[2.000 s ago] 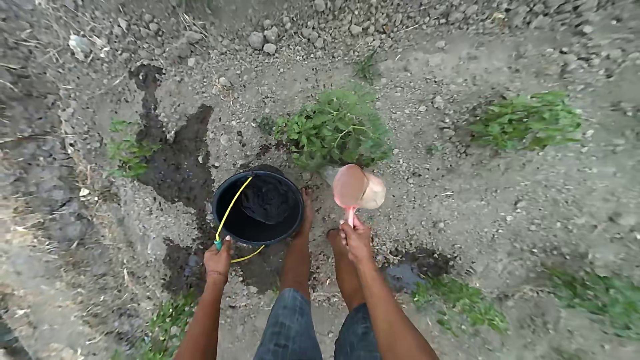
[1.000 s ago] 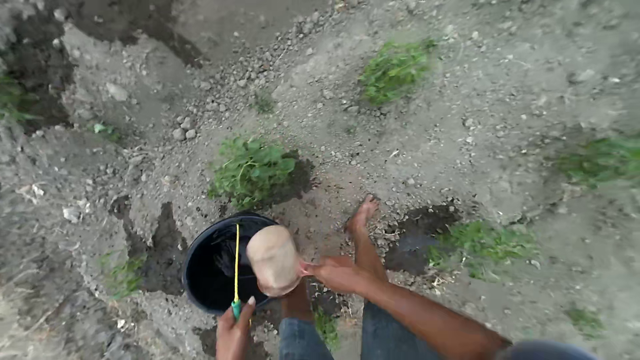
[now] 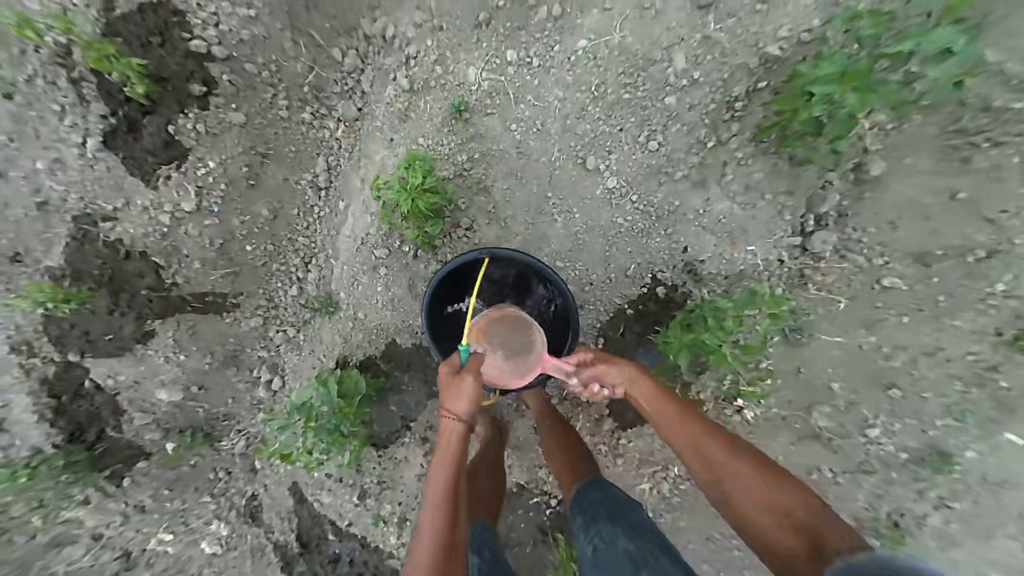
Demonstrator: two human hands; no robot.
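Observation:
My left hand (image 3: 462,384) is closed on the green grip of the yellow handle (image 3: 476,300) of a black plastic bucket (image 3: 432,312). Dark liquid with ripples shows inside the bucket. In my right hand (image 3: 598,374) is the handle of a pink plastic dipper (image 3: 509,346), whose round bowl lies over the near part of the bucket's opening. Whether the dipper holds liquid, I cannot tell. Just beyond the bucket grows a small leafy plant (image 3: 414,198). My bare legs and feet are below and partly behind the bucket.
Leafy plants stand in dry, stony soil at lower left (image 3: 320,420), right (image 3: 728,336) and upper right (image 3: 868,84). Dark wet patches (image 3: 640,320) lie beside several plants. Small stones and clods (image 3: 348,108) are scattered beyond the bucket.
The dipper, beside the bucket two seconds ago, is now over its opening. Both hands keep their holds. The view has shifted to other ground and plants.

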